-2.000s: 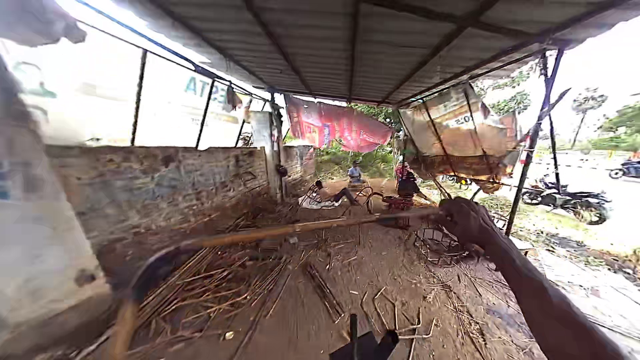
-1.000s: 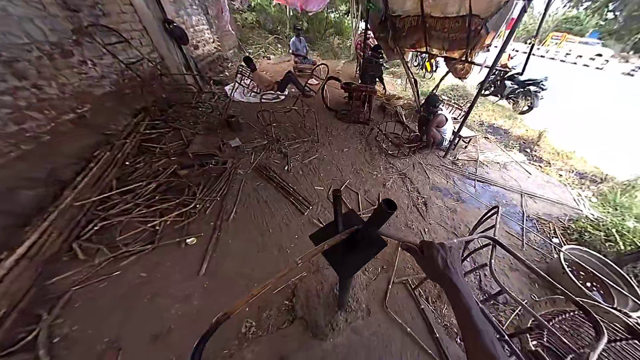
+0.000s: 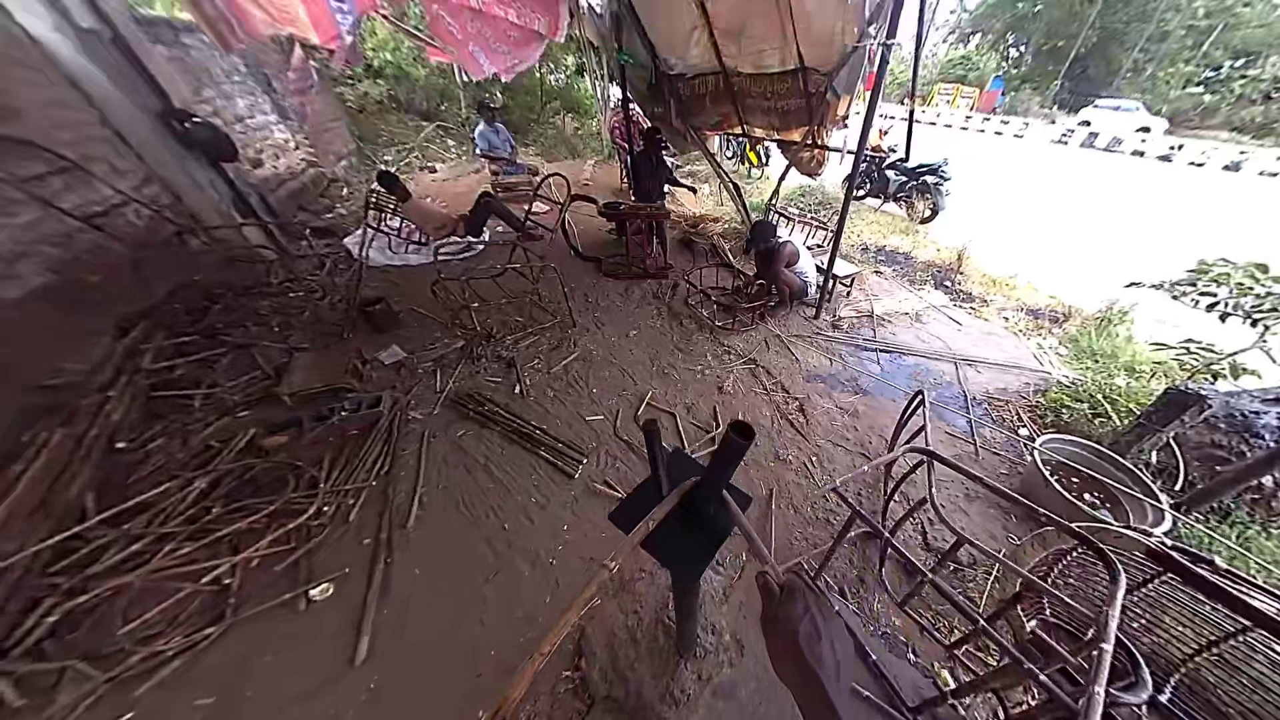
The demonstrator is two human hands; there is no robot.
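My right hand (image 3: 795, 615) is closed on the end of a long cane pole (image 3: 590, 590), right of a dark metal bending post. The post has a flat plate (image 3: 690, 515) with two upright pipes (image 3: 728, 455) and stands in a mound of earth. From my hand the pole runs up between the pipes, over the plate, then down to the lower left edge of the view. My left hand is not in view.
Heaps of cane sticks (image 3: 200, 520) lie on the left, a short bundle (image 3: 520, 432) ahead. At the right stand bent cane frames (image 3: 950, 560) and a round metal tub (image 3: 1095, 485). Several people sit or stand farther off among cane frames, one by a shelter pole (image 3: 862, 160).
The pole, held up across the view two seconds ago, has come down between the post's pipes. My right hand has come down with it. The view has tilted downward.
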